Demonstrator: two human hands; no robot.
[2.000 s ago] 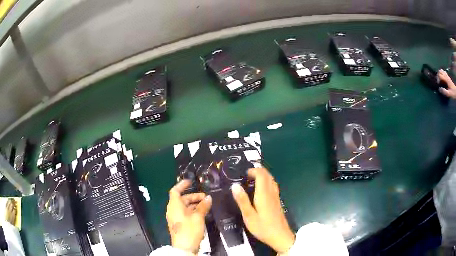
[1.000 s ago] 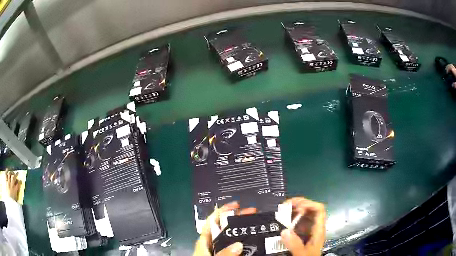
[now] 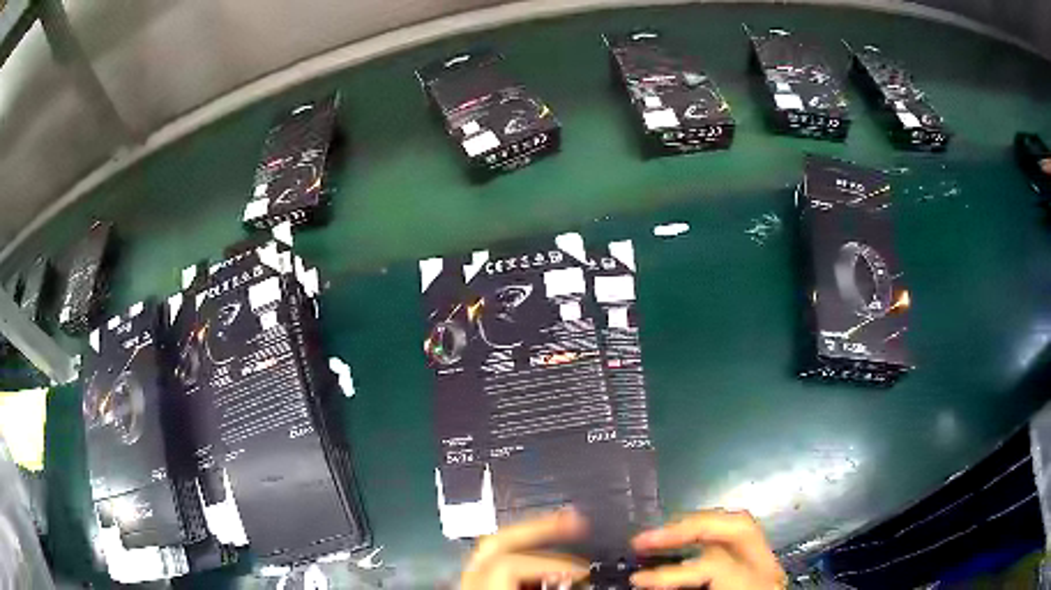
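My left hand (image 3: 524, 556) and my right hand (image 3: 712, 551) are at the bottom edge, blurred and partly cut off. Between them they hold a dark carton (image 3: 597, 567), mostly cut off by the picture's edge; its folds cannot be made out. Just beyond lies the working pile of flat black carton blanks (image 3: 542, 398), printed side up, with white flap corners at its far end. A folded retail box (image 3: 855, 277) with a ring picture lies to the right, away from my hands.
Two piles of blanks, one outer (image 3: 129, 426) and one inner (image 3: 271, 421), lie at left. Folded boxes, including one near the middle (image 3: 490, 113), stand along the green belt by the pale rail. A neighbour's hand (image 3: 1044, 168) with a dark item is at far right. White scraps lie about.
My hands went from the pile to the near edge with a carton between them. Its CE-marked end, visible a second ago, is now low and mostly out of view. The belt boxes have shifted left.
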